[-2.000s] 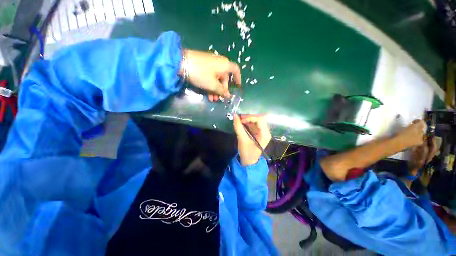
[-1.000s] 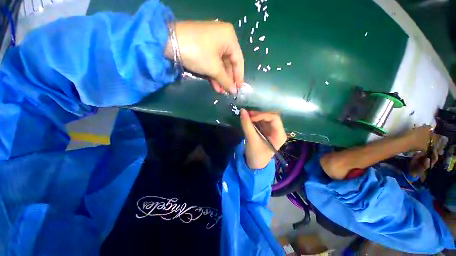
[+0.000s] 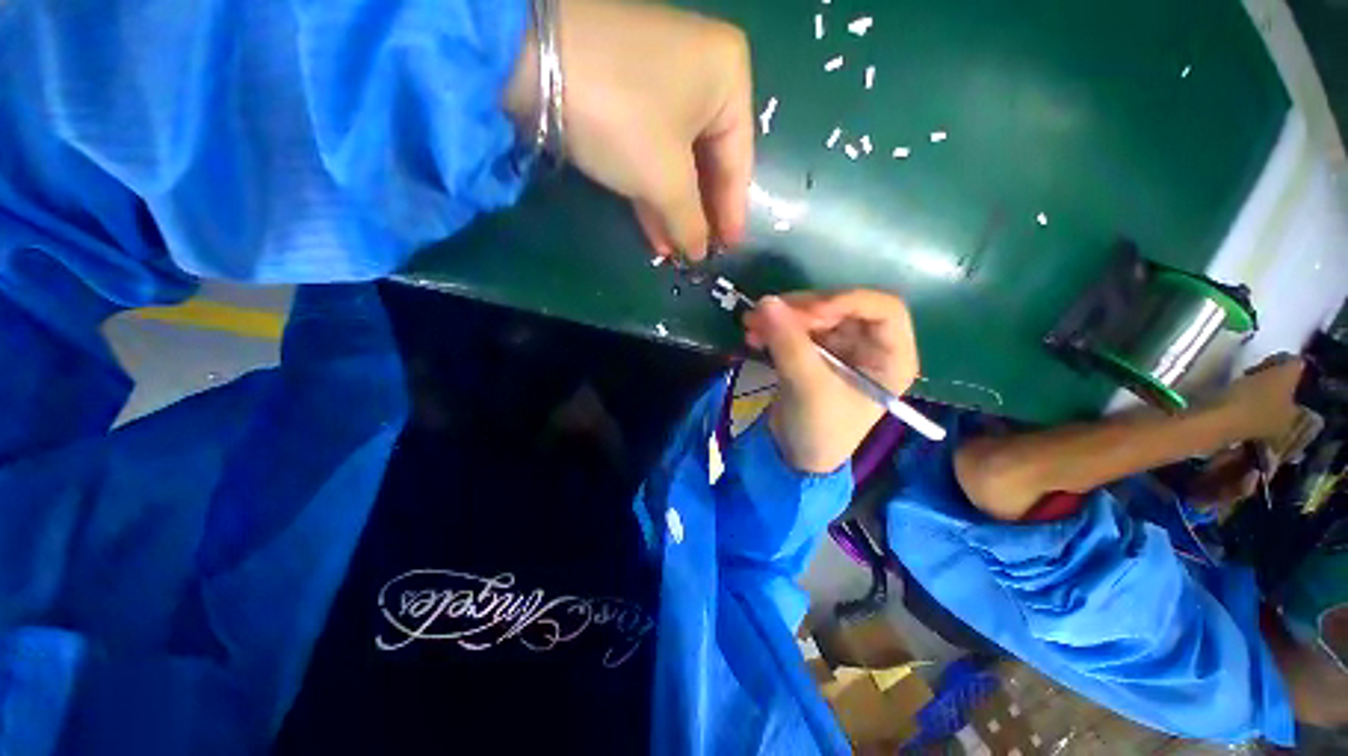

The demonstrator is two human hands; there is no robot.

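Observation:
My left hand [image 3: 651, 126], with bangles at the wrist, points down over the green mat [image 3: 1020, 118] near its front edge. Its thumb and fingertips pinch a tiny dark component [image 3: 695, 272], partly hidden by the fingers. My right hand [image 3: 840, 369] holds a thin silver-white tool [image 3: 883, 399] like a pen, probably tweezers. The tool's tip end is at a small white piece [image 3: 726, 294] just beside the left fingertips; whether it grips the piece is too small to tell. More small white pieces [image 3: 862, 145] lie scattered on the mat beyond the hands.
A solder wire spool [image 3: 1183, 337] with green rims in a black holder stands at the right of the mat. Further right, another person's arm [image 3: 1124, 443] in a blue sleeve reaches over the bench. A pale strip [image 3: 1294, 192] edges the mat. Boxes lie on the floor at lower right.
The view has moved closer, and the mat's white pieces and spool have shifted in the picture. The tool in my right hand now lies flatter across the fingers, showing its pale back end.

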